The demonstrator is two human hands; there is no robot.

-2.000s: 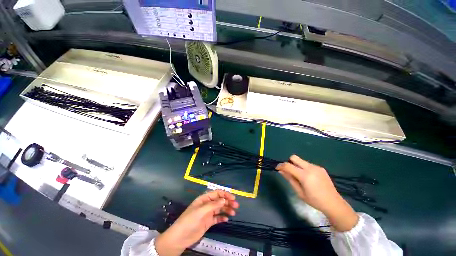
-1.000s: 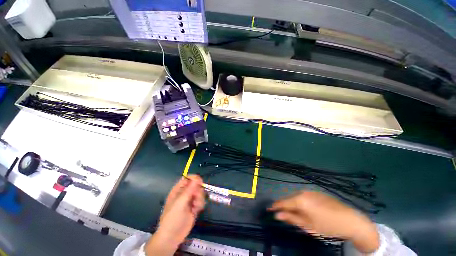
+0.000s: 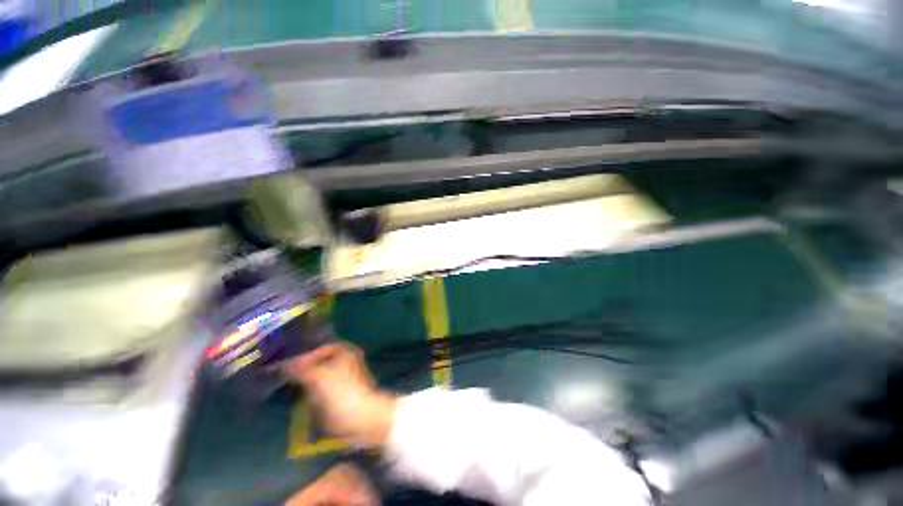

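Note:
The frame now is strongly blurred. My right hand (image 3: 342,393) is at the front of the grey-black tape dispenser (image 3: 255,318), its fingertips by the dispenser's front edge. Whether the fingers hold anything cannot be told. My left hand (image 3: 339,486) is at the bottom edge, partly cut off, just below my right hand; its fingers and any content are unclear. Thin black cables (image 3: 505,341) lie on the green mat, right of my right hand, crossing the yellow tape.
The long cream tray (image 3: 515,235) lies behind the cables, with the black roll (image 3: 362,225) at its left end. A blurred fan (image 3: 287,210) stands behind the dispenser. The left parts tray (image 3: 99,296) and white surface (image 3: 89,440) are at left. An instruction card (image 3: 193,133) hangs above.
The view has swung to the right and blurred. My right hand has moved left from over the front cables to the dispenser. My left hand now shows only at the bottom edge.

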